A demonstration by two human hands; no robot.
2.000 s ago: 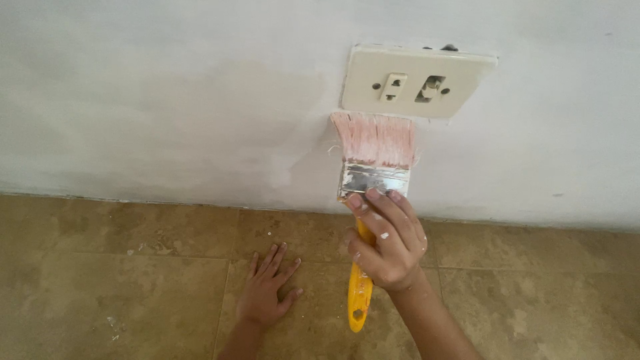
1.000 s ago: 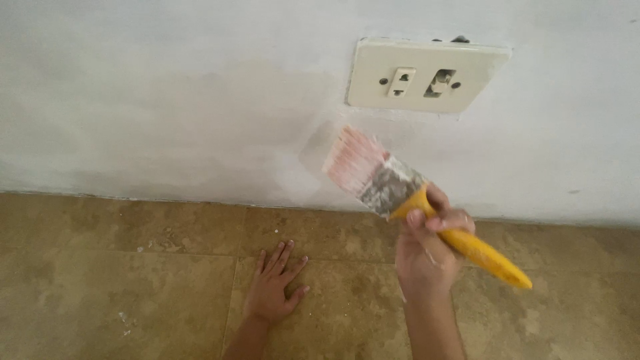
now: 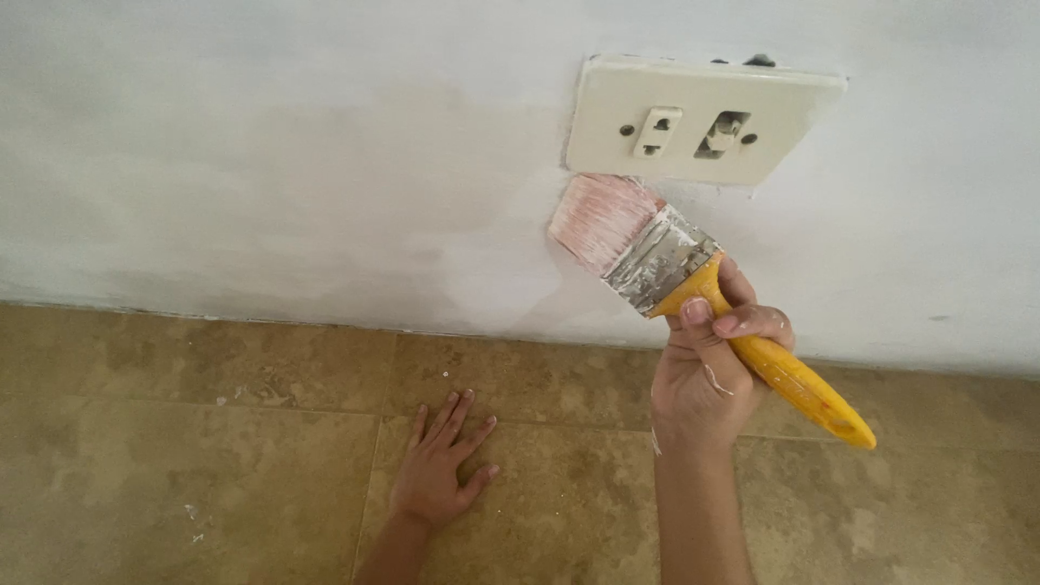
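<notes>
My right hand (image 3: 711,366) is closed around the yellow handle of a flat paintbrush (image 3: 662,264), tilted with its handle down to the right. The pinkish, paint-coated bristles lie at the white wall (image 3: 341,187), just under the lower left of a cream outlet plate (image 3: 703,118); whether they touch the wall I cannot tell. White paint smears the metal ferrule, and flecks of it mark my right hand. Flat on the brown tiled floor (image 3: 244,479), fingers spread, rests my left hand (image 3: 443,467), holding nothing.
The plate has one socket insert and an opening with a whitish piece inside. Small dark gaps (image 3: 760,61) show at its top edge. The wall meets the floor along an edge behind my left hand. White paint specks (image 3: 195,520) dot the tiles.
The brush was upright under the plate two seconds ago, then tilted left; its bristles are now nearer the plate than one second ago. My left hand has stayed on the floor.
</notes>
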